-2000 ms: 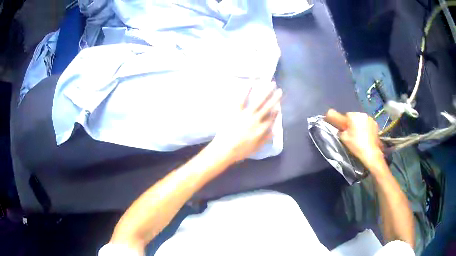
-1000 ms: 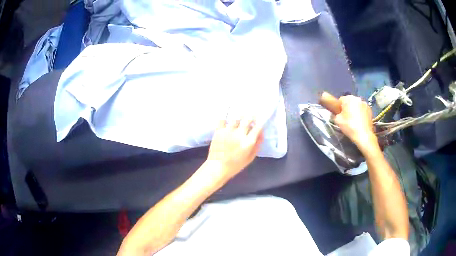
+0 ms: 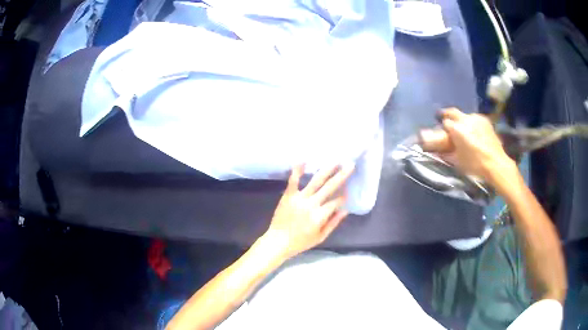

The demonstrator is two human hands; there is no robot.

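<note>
A light-blue shirt (image 3: 245,109), washed out to white, lies over the dark-grey padded table, with folds at its left and far parts. My left hand (image 3: 306,209) rests with spread fingers on the shirt's near edge, close to its narrow right end. My right hand (image 3: 467,142) grips the brown handle of the steam iron (image 3: 438,177). The iron is right of the shirt, over the table's right part, apart from the cloth. It is blurred, and whether it touches the table cannot be told.
The dark-grey ironing table (image 3: 193,209) has a small black object (image 3: 47,191) at its left. A pale hose (image 3: 498,29) and cords (image 3: 548,133) run from the iron. A crumpled light-blue garment (image 3: 74,32) lies far left beside a dark-blue strip (image 3: 115,26). A red item (image 3: 158,259) is below the table.
The view has shifted. My left hand has moved from the shirt's right end to its near edge. The iron has turned, its tip still pointing left, and stays beside the shirt.
</note>
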